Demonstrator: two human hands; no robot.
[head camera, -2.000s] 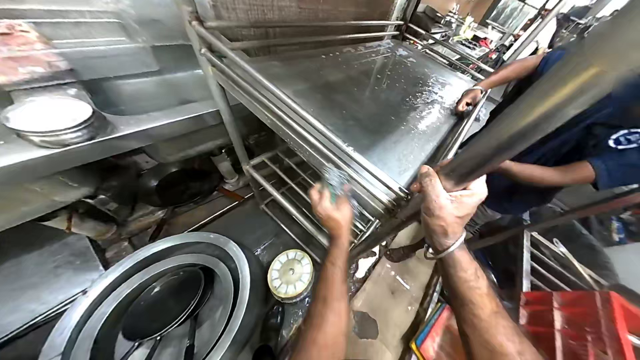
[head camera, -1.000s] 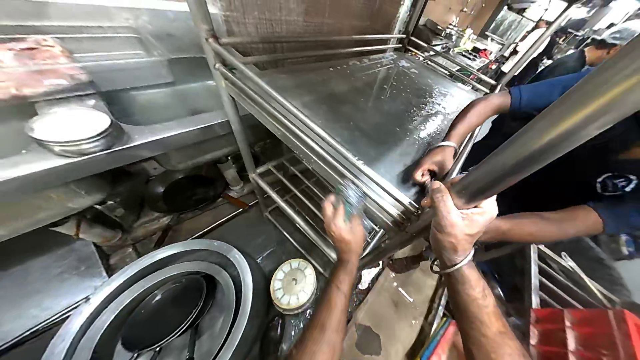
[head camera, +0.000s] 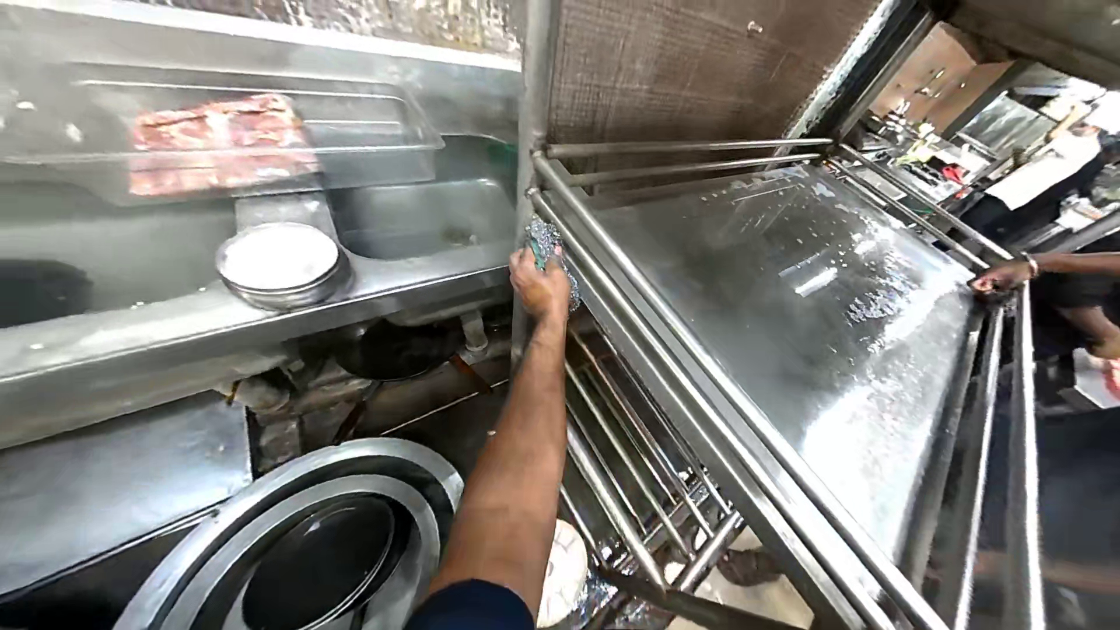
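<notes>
My left hand (head camera: 541, 284) is closed around a metal scouring pad (head camera: 544, 241) with a bit of green in it. It presses the pad near the corner post (head camera: 534, 114) of a steel rack, beside the upper side rails. The wet metal shelf (head camera: 752, 289) of the rack lies to the right of my hand, with water and whitish suds on its surface. Barred lower shelving (head camera: 612, 472) shows below the rails. My right hand is out of view.
A steel sink counter (head camera: 420, 280) at left holds stacked round dishes (head camera: 278, 262) and a reddish slab (head camera: 223, 144). Large nested pans (head camera: 367, 455) sit below. A co-worker's hand (head camera: 1002, 276) rests at the rack's right rail.
My left hand has moved with the pad along the side rails to the corner post. My right hand, earlier on a thick metal pole, has left the view. The view has shifted left.
</notes>
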